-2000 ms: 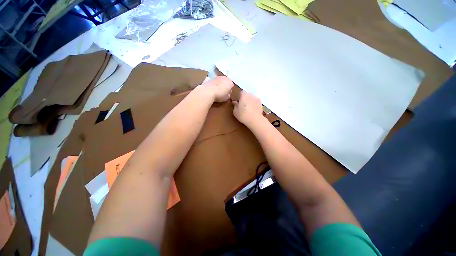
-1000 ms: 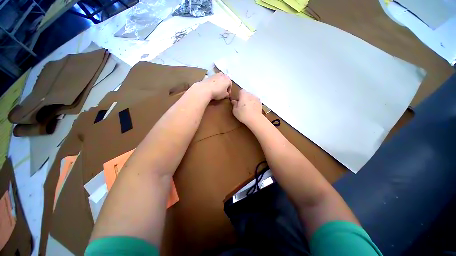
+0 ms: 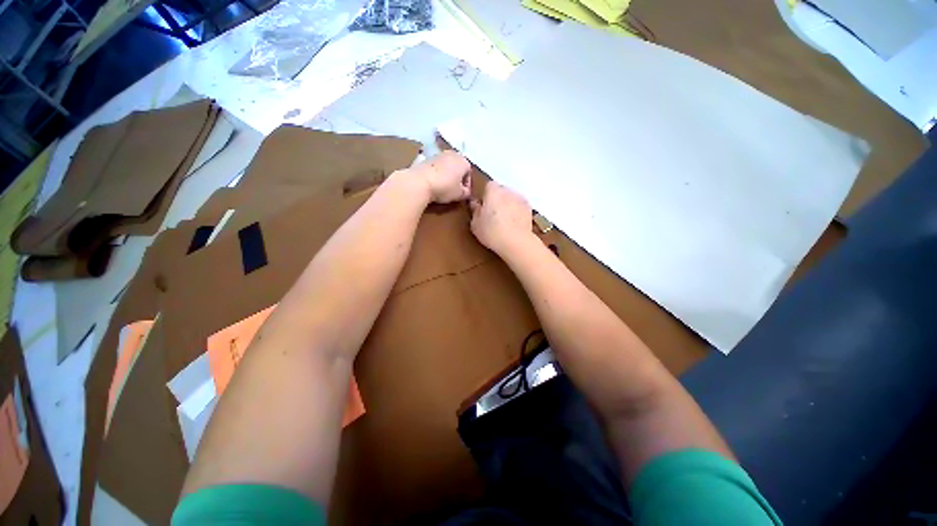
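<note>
A brown garment panel (image 3: 432, 339) with a seam line lies in front of me. My left hand (image 3: 447, 179) and my right hand (image 3: 500, 216) are close together at its far edge, fingers pinched on the panel's edge beside a white sheet. Just what sits between the fingertips is too small to tell. A small metallic end (image 3: 544, 221) shows beside my right hand; the rest of that tool is hidden. An orange ticket (image 3: 231, 344) lies on the panel, partly under my left forearm.
A large white sheet (image 3: 678, 185) covers the right side. Folded brown panels (image 3: 128, 170) lie at left. Dark patches (image 3: 253, 248) lie on the brown panel. Clear plastic (image 3: 298, 36) and yellow-green pieces (image 3: 586, 12) are at the far side. A black cord (image 3: 514, 380) hangs near my apron.
The black loop beside my right wrist now shows less, and the metallic end shows more. Both hands stay pinched at nearly the same spot. The view has shifted slightly.
</note>
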